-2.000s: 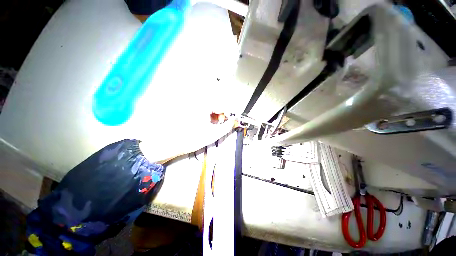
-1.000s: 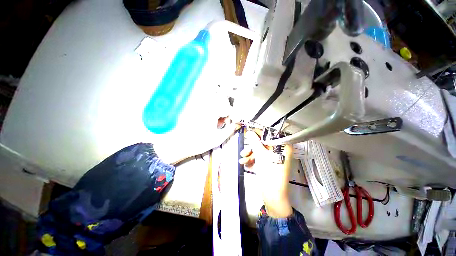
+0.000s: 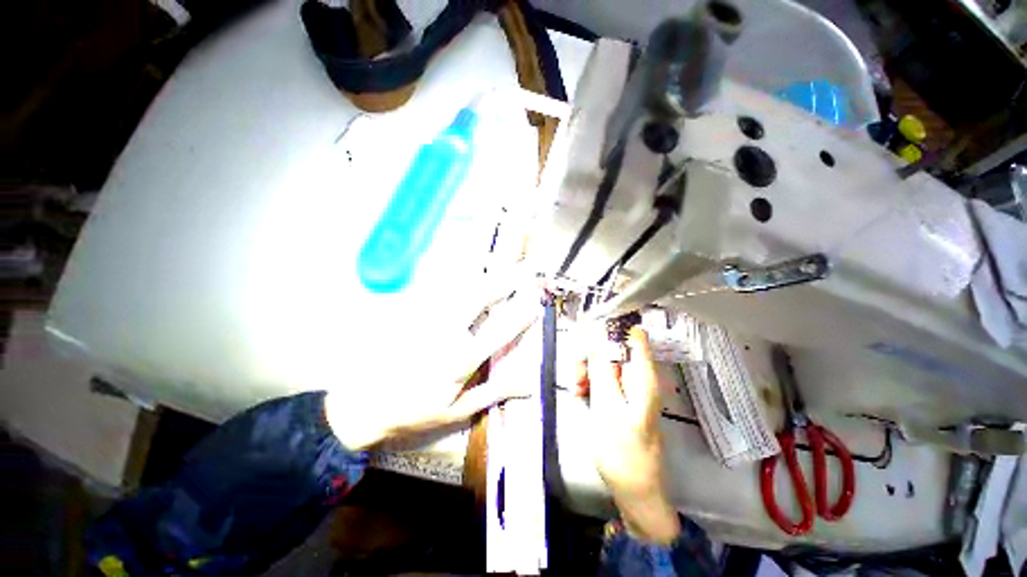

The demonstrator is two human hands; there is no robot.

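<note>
A long white strip (image 3: 516,496) with a dark slit runs from the needle area down over the table's near edge. A narrow navy strip (image 3: 550,394) lies along its right side, and brown fabric shows at its left. My left hand (image 3: 434,400) reaches to the white strip from the left; glare hides its fingertips. My right hand (image 3: 626,417) lies just right of the navy strip, its fingers near the presser foot. Glare hides whether either hand grips anything. The sewing machine head (image 3: 777,225) stands above and to the right.
Red-handled scissors (image 3: 807,462) lie right of slotted white pieces (image 3: 726,406). A bright blue bottle-shaped object (image 3: 417,209) is left of the machine. A brown-navy band loop (image 3: 383,73) lies at the table's far edge. A pale tub (image 3: 839,56) stands behind the machine.
My right hand, out of view two seconds ago, is now beside the strip. My left hand has shifted slightly down and back from the needle area. The camera view has shifted.
</note>
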